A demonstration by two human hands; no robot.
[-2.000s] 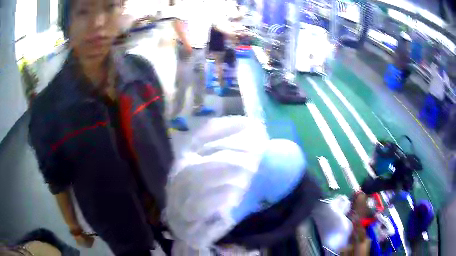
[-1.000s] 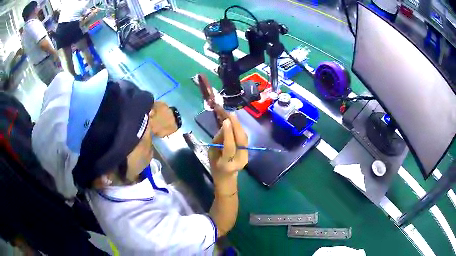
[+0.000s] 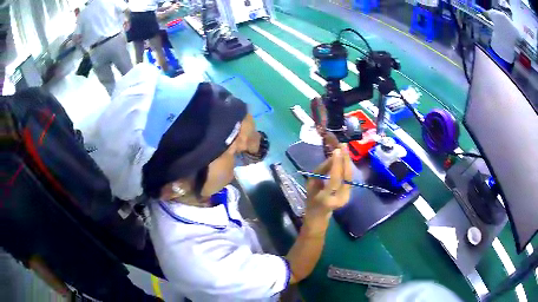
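Neither of my hands is in view. A metal strip with a row of holes (image 3: 366,276) lies on the green bench at the bottom. A second strip shows only in part, behind a blurred white mound (image 3: 422,292) at the lower edge. Another metal strip (image 3: 289,190) lies slanted by the dark work pad (image 3: 368,212). The digital microscope (image 3: 333,88) with its teal-blue top stands over the pad. A seated worker in a white cap with a dark brim (image 3: 197,133) holds a thin blue tool (image 3: 321,176) in raised fingers.
A red tray (image 3: 361,133) and a blue bin (image 3: 407,180) sit beside the microscope. A purple reel (image 3: 440,131) and a large monitor (image 3: 504,147) stand at the right. A person in a dark jacket (image 3: 53,194) is close at the left. Others stand farther back.
The view has swung left, so the bench things appear farther right and lower. The white mound now hides most of one strip. The seated worker still holds the thin tool.
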